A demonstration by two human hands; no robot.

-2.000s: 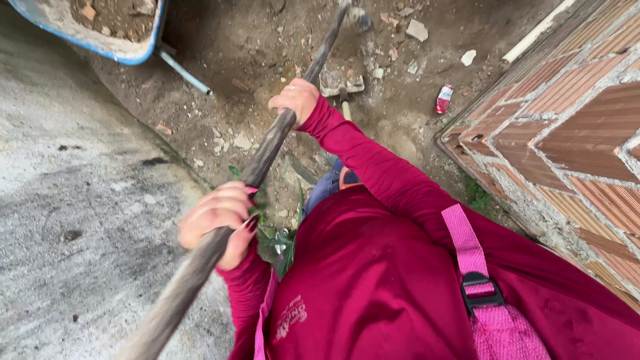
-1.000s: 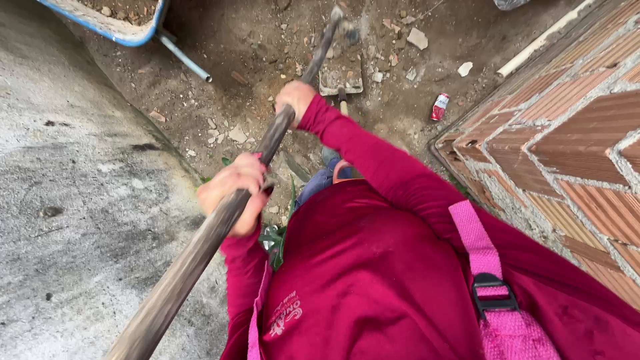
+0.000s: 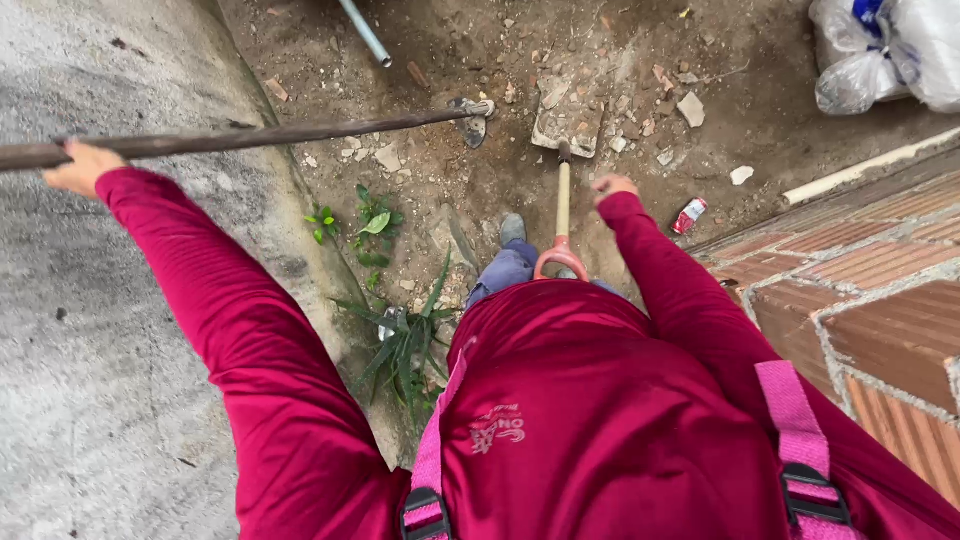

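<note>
My left hand (image 3: 84, 166) grips a long wooden pole (image 3: 285, 135) near the left edge of the view. The pole reaches right across the grey concrete surface, and the metal hoe head (image 3: 471, 129) at its far end rests at the dirt. My right hand (image 3: 615, 187) is off the pole, over the ground to the right of a shovel; its fingers look curled, and whether they hold anything is unclear. The shovel's blade (image 3: 568, 120) lies on the ground with rubble on it. Its pale wooden shaft (image 3: 563, 199) runs back to an orange D-handle (image 3: 561, 259) by my legs.
A concrete surface (image 3: 150, 300) lies at left, a hollow brick wall (image 3: 885, 322) at right. Plastic bags (image 3: 862, 60) and a pale pipe (image 3: 870, 166) are at upper right. A crushed can (image 3: 688, 216), an aloe-like plant (image 3: 409, 349), a metal tube (image 3: 366, 34) and rubble are around.
My right hand has let go of the pole and moved right, beside the shovel. My left hand has moved out to the left with the pole, which now lies more crosswise.
</note>
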